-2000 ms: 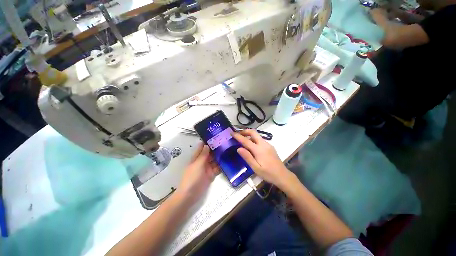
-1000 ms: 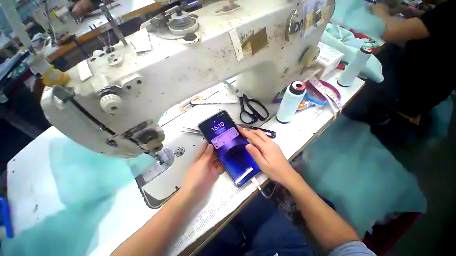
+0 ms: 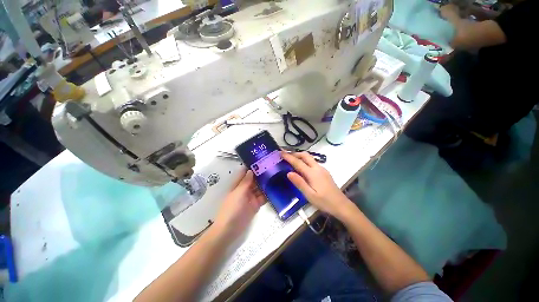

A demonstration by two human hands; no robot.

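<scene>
A smartphone [image 3: 273, 177] with a lit blue-purple screen and a white cable at its lower end lies at the front of the white machine table. My left hand [image 3: 241, 197] holds its left edge. My right hand [image 3: 312, 180] is on its right edge, fingers near the screen. The large off-white sewing machine [image 3: 236, 65] stands behind, its presser foot and needle [image 3: 190, 185] left of the phone. Pale mint-green sheer fabric [image 3: 97, 206] lies left of the needle. No fabric is in my hands.
Black scissors [image 3: 299, 130] and thin tweezers [image 3: 228, 156] lie behind the phone. A mint thread cone [image 3: 343, 121] stands right, another cone [image 3: 418, 78] farther back. A blue plastic item [image 3: 7, 258] is at the far left. Green fabric [image 3: 425, 200] hangs at right. Another person's arm [image 3: 476, 32] is upper right.
The view has shifted slightly, so the machine and phone sit a little farther right in the picture. Both hands stay at the phone, with little visible movement.
</scene>
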